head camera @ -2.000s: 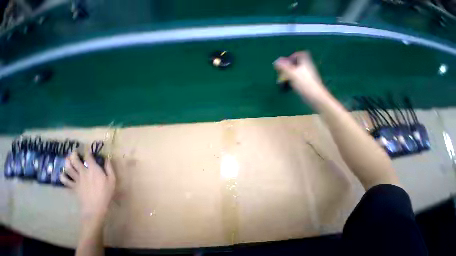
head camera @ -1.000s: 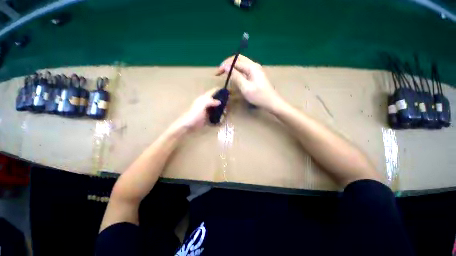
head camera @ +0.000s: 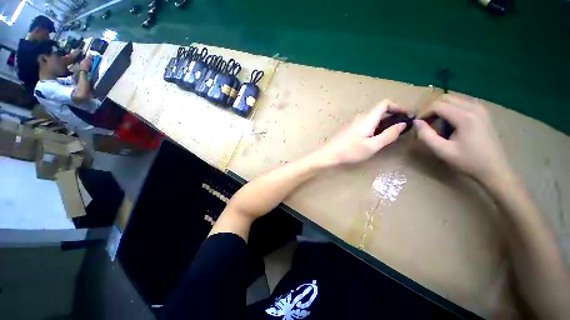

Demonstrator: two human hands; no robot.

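My left hand holds a black power bank, mostly hidden by the fingers. My right hand meets it, thumb and fingertips pinched at the unit's end, where the cable is. A dark thing shows inside my right hand; I cannot tell what it is. A thin black cable tip sticks up behind my right fingers. A row of black units with looped cables stands at the left on the cardboard bench cover. The last unit stands slightly apart.
The green conveyor belt runs beyond the bench, with a black unit at the top right and several at the far left. Below the bench edge is a dark tray with small tan pieces. Two people sit at the far left, near cartons.
The view has swung left, so the straight-cable units are out of the picture. My hands have come together at the unit, and its cable no longer stands out long and straight.
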